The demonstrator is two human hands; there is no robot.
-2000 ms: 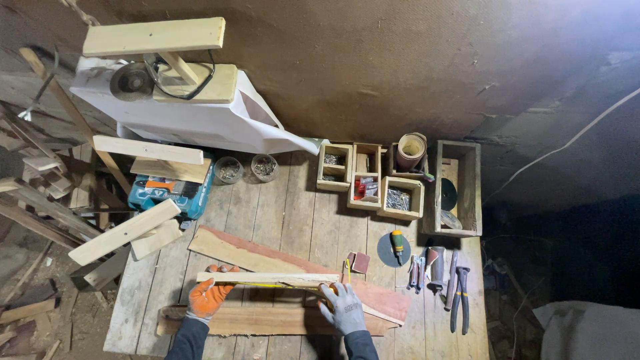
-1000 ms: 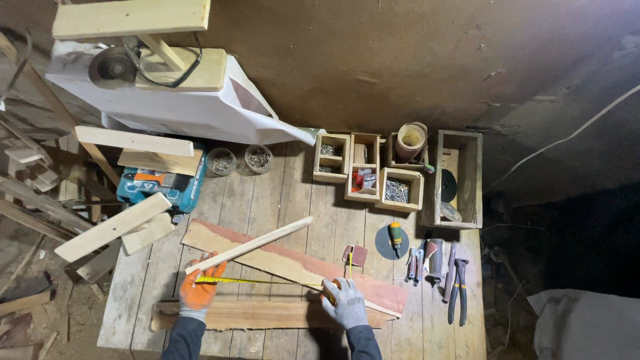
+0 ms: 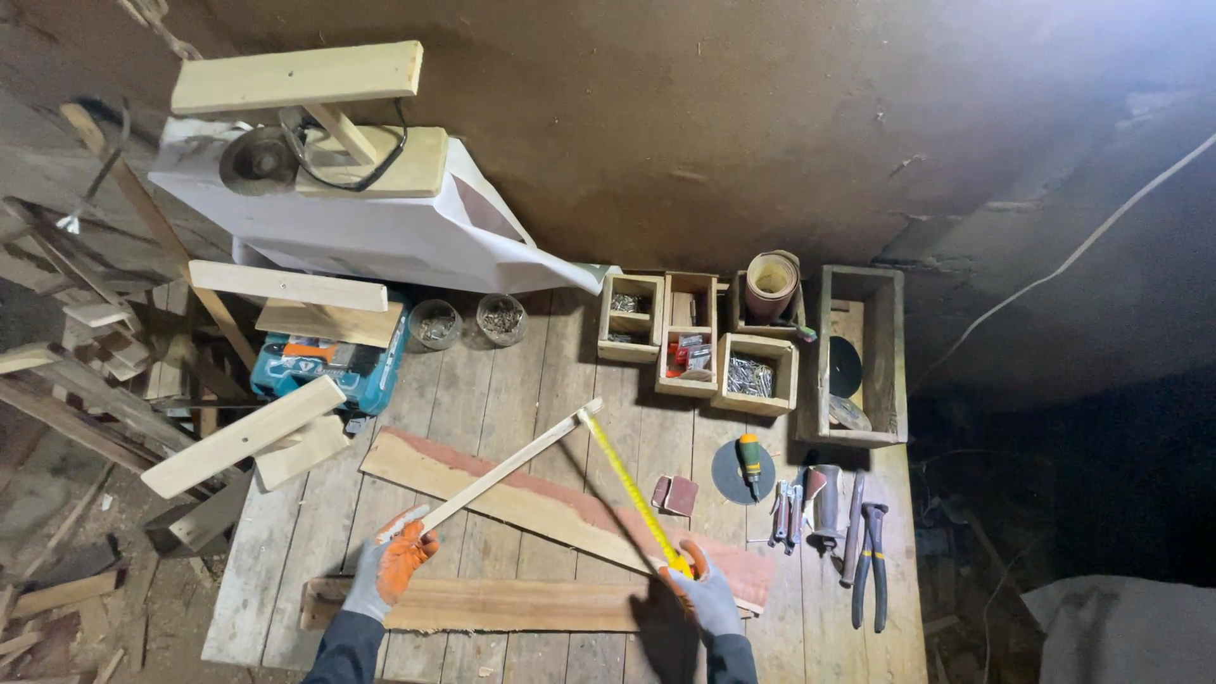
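Observation:
My left hand (image 3: pixel 397 562), in a grey and orange work glove, grips the near end of a narrow wooden strip (image 3: pixel 513 463), which slants up to the right. My right hand (image 3: pixel 698 581), gloved alike, holds a yellow tape measure (image 3: pixel 678 566). Its extended blade (image 3: pixel 622 472) reaches the strip's far end, and the two form an angle. Below them a reddish-edged board (image 3: pixel 503 494) lies diagonally on the wooden table. Nearer to me, another board (image 3: pixel 494 605) lies crosswise, partly hidden by the right hand's shadow.
Pincers (image 3: pixel 869 565), a screwdriver (image 3: pixel 750 465) on a dark disc (image 3: pixel 727 480) and sandpaper (image 3: pixel 675 495) lie at right. Wooden boxes of fasteners (image 3: pixel 755 375) and a long wooden box (image 3: pixel 902 361) stand behind. At left are a teal case (image 3: pixel 380 380), jars of screws (image 3: pixel 501 319) and wooden T-shaped pieces (image 3: pixel 247 437).
The strip, first held level between both hands, has swung up to a slant in my left hand. The tape blade, level one second ago, now slopes up to the strip's far end.

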